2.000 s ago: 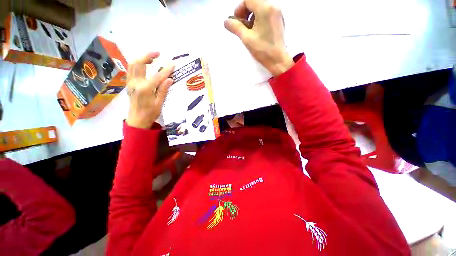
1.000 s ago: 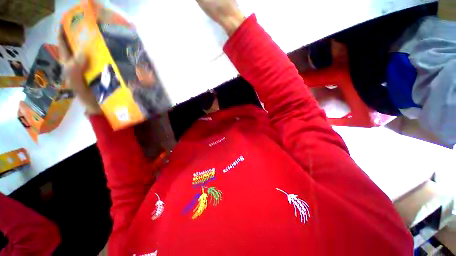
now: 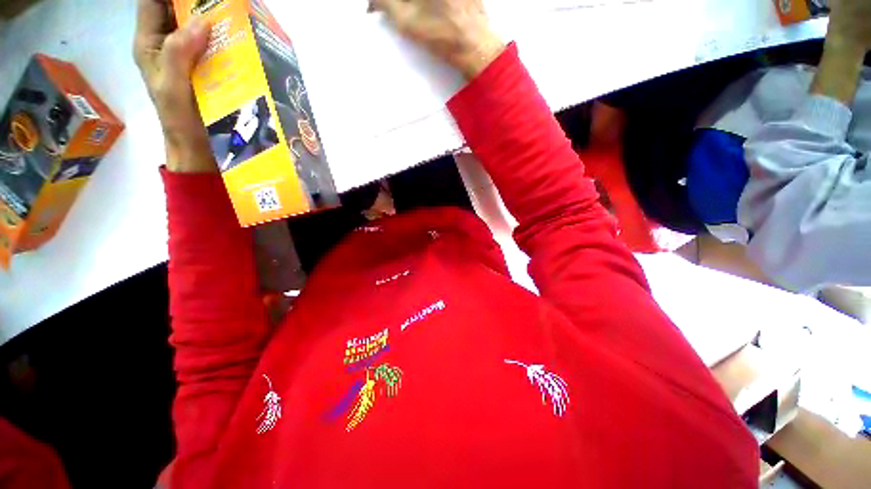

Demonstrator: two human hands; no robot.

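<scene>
A retail box (image 3: 250,124) stands tilted at the table's near edge, its orange-yellow narrow side with a QR code facing me and a dark printed face to its right. My left hand (image 3: 172,72) holds it at its upper left, thumb on the yellow side; the top of the box is cut off by the picture's edge. My right hand (image 3: 441,29) is at the top edge, right of the box and apart from it, over the white table. Its fingertips are partly cut off, so I cannot tell whether they hold anything.
Another orange and black retail box (image 3: 48,143) lies on the white table (image 3: 382,124) at the left. A neighbour's grey sleeve (image 3: 812,181) and hand are at the right, with an orange box corner (image 3: 795,10) nearby. Open brown cartons (image 3: 764,392) are low at the right.
My left hand has gone from beside the white-faced box to gripping this box, which now shows its yellow side. My right hand has shifted left. The view has swung right.
</scene>
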